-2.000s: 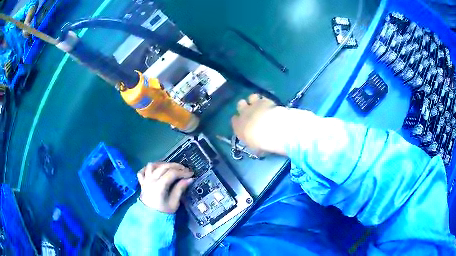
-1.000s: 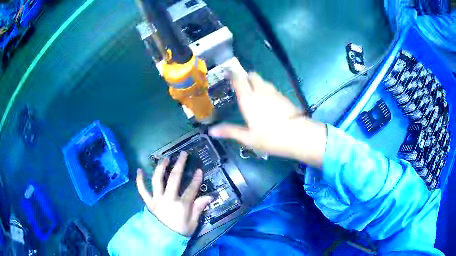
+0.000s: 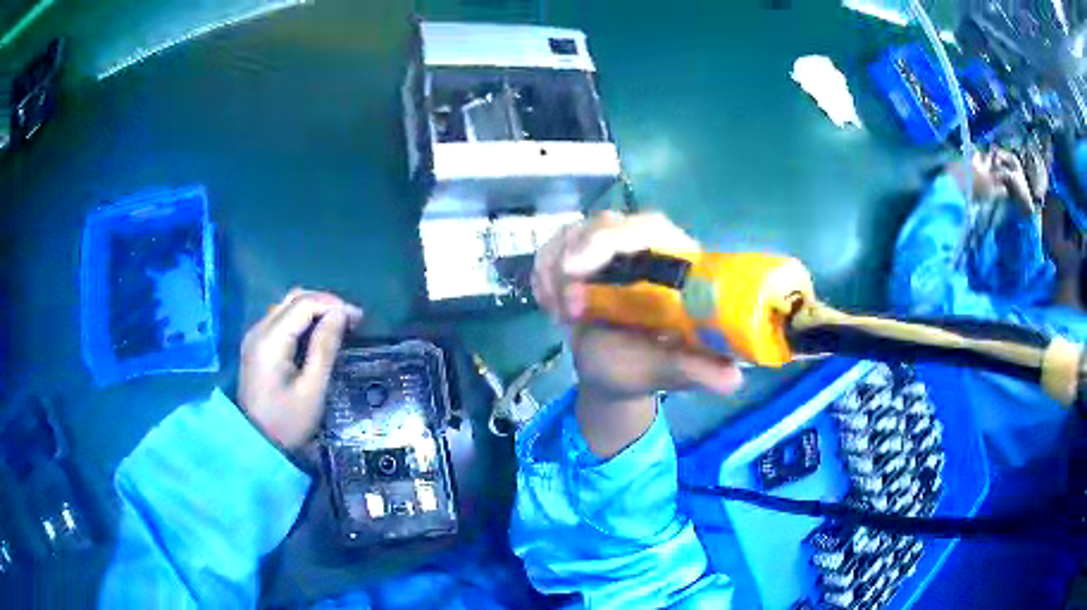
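My right hand (image 3: 626, 304) is closed around the electric screwdriver (image 3: 715, 304), which is held raised and roughly level, its orange body and dark cable end pointing right. Its tip is hidden by my hand. The dark device housing (image 3: 387, 447) lies in front of me, with a round opening and pale squares inside. My left hand (image 3: 292, 363) is at the housing's upper left edge, fingers curled and fingertips close together; I cannot tell if anything is pinched in them. The white screw feeder (image 3: 519, 167) stands beyond the housing, just behind my right hand.
A blue parts bin (image 3: 149, 286) is at the left. A silver air blow gun (image 3: 519, 399) lies right of the housing. The large blue tray (image 3: 763, 524) with rows of modules is at the lower right, the cable crossing it. A person's hands (image 3: 1007, 179) and blue sleeves are at the right.
My right hand has taken hold of the hanging screwdriver and turned it sideways. My left hand has moved off the housing's middle to its upper left, fingers drawn together. The view has turned.
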